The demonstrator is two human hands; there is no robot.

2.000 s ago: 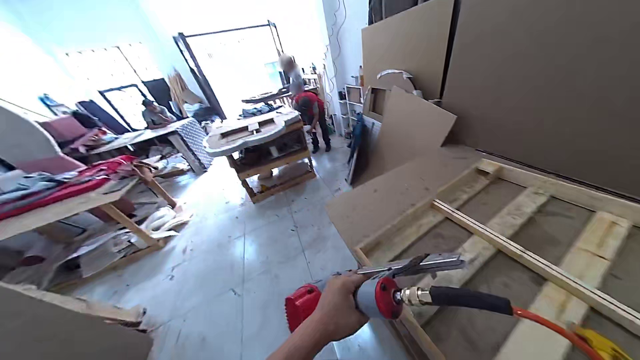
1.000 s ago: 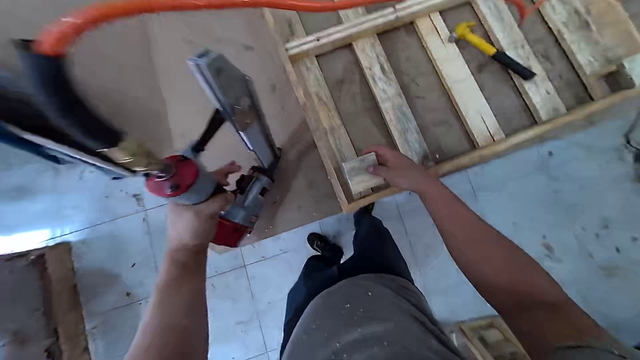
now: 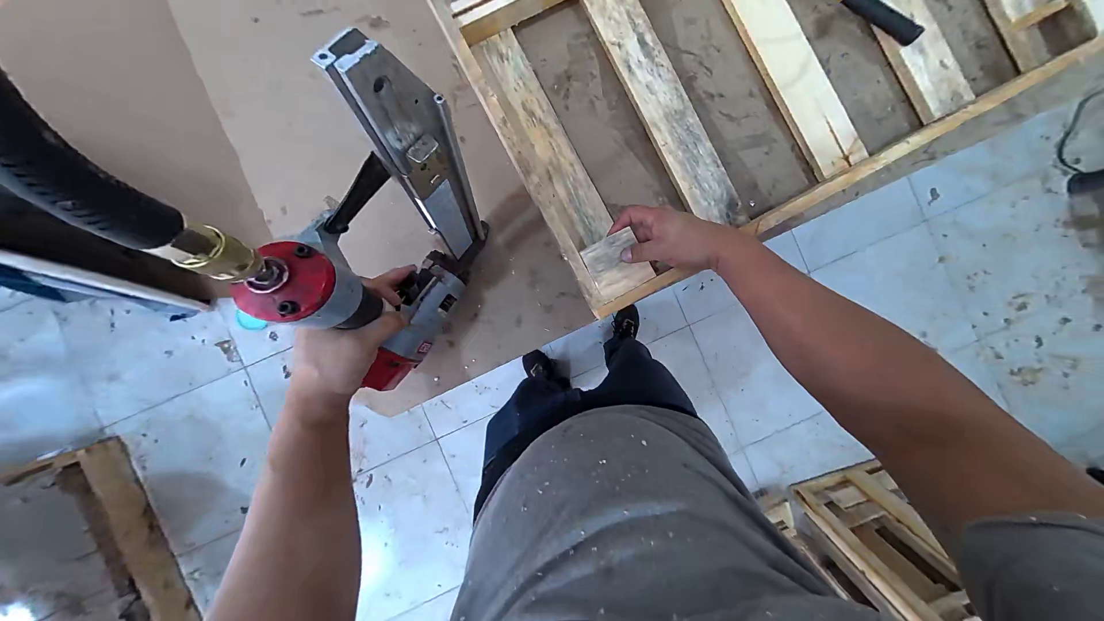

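Observation:
Wrapped around the handle of a pneumatic nail gun is my left hand; the tool's long metal magazine points up and away, and a brass fitting joins it to a black hose sleeve. My right hand pinches a small wood block between thumb and fingers. The block lies in the near left corner of a slatted wooden frame, at the end of a slat. The nail gun is left of this corner, apart from the block.
Brown sheet board lies under the frame and nail gun. The black handle of a tool rests on the slats at the top edge. Another wooden frame stands at lower right, and a wood-edged piece at lower left. Tiled floor lies below.
The view has swung down from the room to the frame. Since one second ago, both hands keep their holds, the right on the block at the corner. The hammer has mostly left the view.

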